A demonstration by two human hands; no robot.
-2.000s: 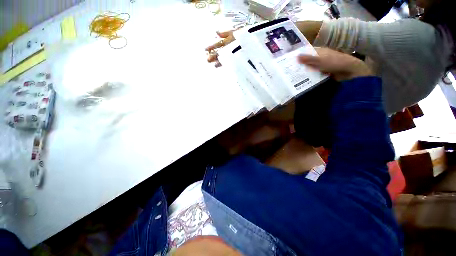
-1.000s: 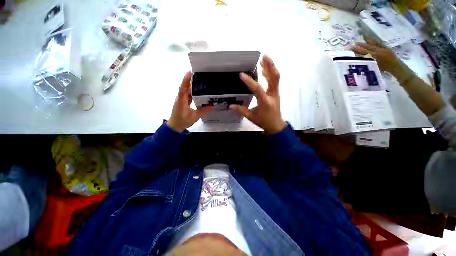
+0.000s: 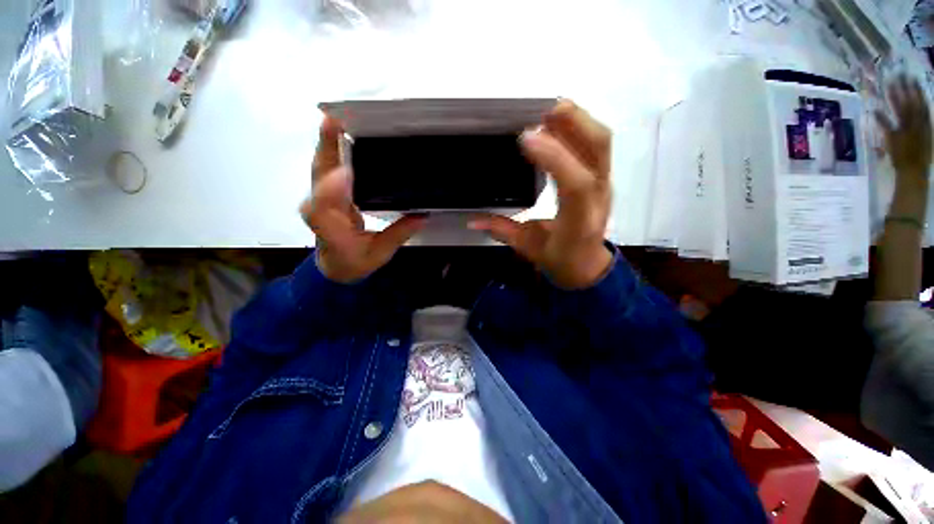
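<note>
A white retail box (image 3: 440,227) is held upright at the table's near edge, its open top facing me. Its lid flap (image 3: 440,115) stands up at the far side, and dark contents (image 3: 442,171) show inside. My left hand (image 3: 348,210) grips the box's left side, thumb on the near face. My right hand (image 3: 561,194) grips the right side, thumb on the near face and a blurred fingertip at the top right corner. The box's printed front is hidden.
Several white printed boxes (image 3: 819,184) stand at the table edge on the right. Another person's hand (image 3: 906,123) is beyond them. A clear plastic bag (image 3: 41,123), a thin ring (image 3: 127,172) and a patterned strap (image 3: 184,77) lie left. Below are a yellow bag (image 3: 143,307) and red stools (image 3: 758,450).
From one second ago, the box appears larger and closer, tilted so its opening faces me more. Both hands have moved with it. The other person's hand has moved right, away from the boxes.
</note>
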